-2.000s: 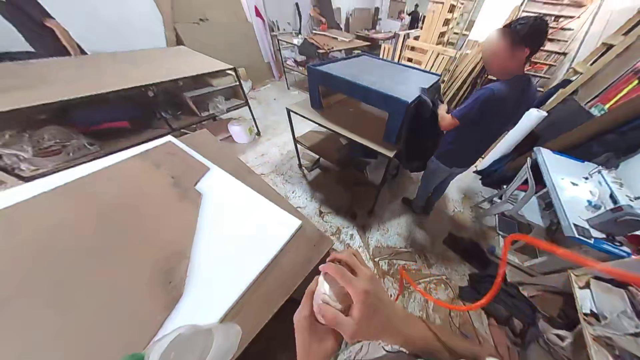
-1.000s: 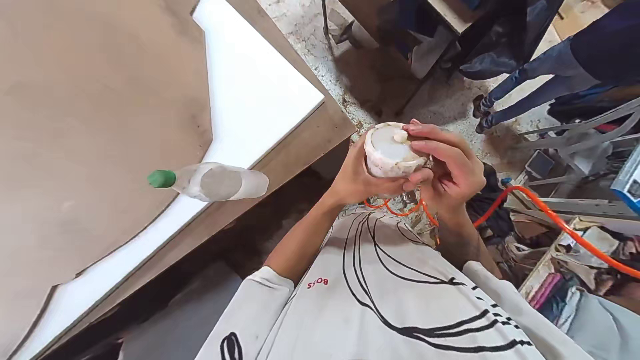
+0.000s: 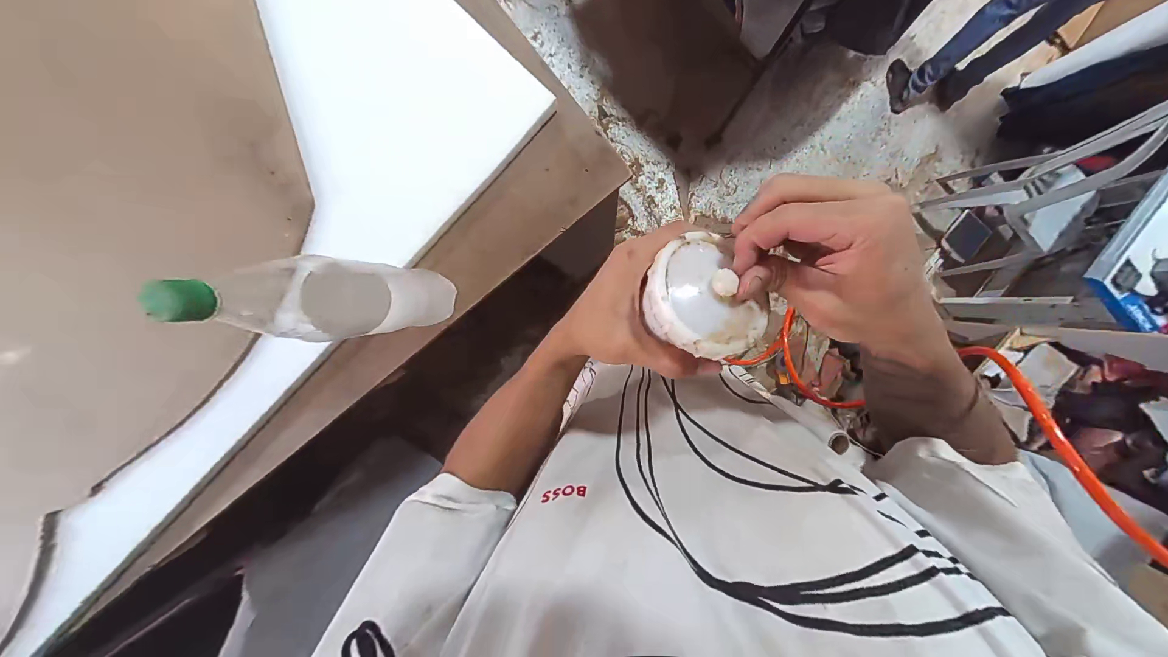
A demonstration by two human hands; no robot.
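A round white container (image 3: pixel 698 306) with a smeared rim and a small pale knob on its top is gripped by my left hand (image 3: pixel 625 306). My right hand (image 3: pixel 835 260) is at the container's right side, its thumb tip beside the knob and its fingers curled; whether it pinches anything is unclear. Left of my hands, a clear plastic bottle (image 3: pixel 342 298) with a green cap lies across the white foam sheet (image 3: pixel 401 119) and the table's edge. A brown board (image 3: pixel 137 173) with an irregular outline rests on the foam.
The brown tabletop's edge (image 3: pixel 547 164) runs diagonally left of my body. An orange hose (image 3: pixel 1049 429) curves at my right. A metal frame (image 3: pixel 1040 173) stands beyond it. Scraps litter the floor (image 3: pixel 803 137), where another person's legs (image 3: pixel 967 55) show at the top right.
The view has tilted down since the first frame. My right hand, which was over the container one second ago, now sits at its right side with the fingers more curled.
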